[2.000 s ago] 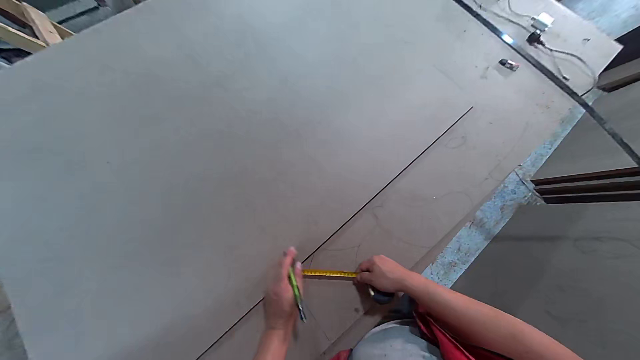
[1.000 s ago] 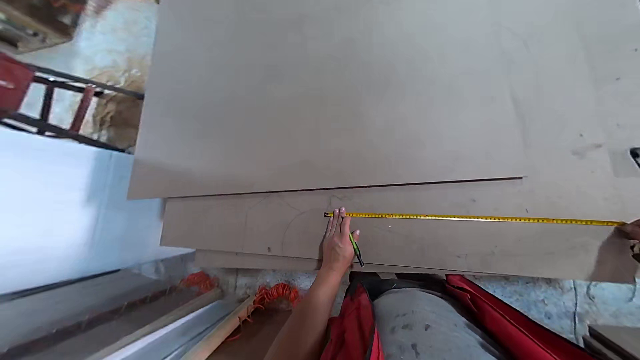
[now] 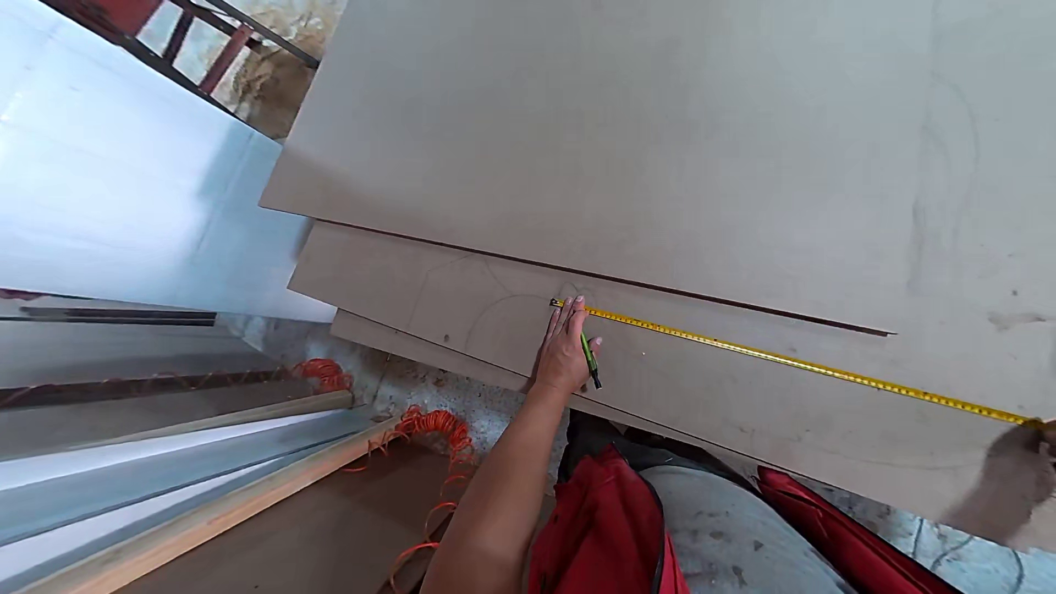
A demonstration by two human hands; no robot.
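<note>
My left hand (image 3: pixel 566 351) lies on a brown sheet panel (image 3: pixel 709 384), its fingers pressing the hook end of a yellow tape measure blade (image 3: pixel 767 355). A green pen or pencil (image 3: pixel 591 361) is held under the thumb of that hand. The blade runs out to the right over the panel, a little below a long dark straight edge or cut (image 3: pixel 627 282). At the right border my right hand (image 3: pixel 1048 436) is partly cut off, at the far end of the blade; the tape case is not visible. Curved pencil lines mark the panel near my left hand.
A large upper sheet (image 3: pixel 619 124) covers the back. Pale sheets (image 3: pixel 124 181) stand at the left beside a dark red metal frame (image 3: pixel 223 58). Lower left are stacked boards with a timber strip (image 3: pixel 247 503) and a coiled orange air hose (image 3: pixel 437 425). The panel's front edge is close to my body.
Two seconds ago the tape was short between my hands; by one second ago it was drawn out long, with my right hand far to the right. The view has swung a lot.
</note>
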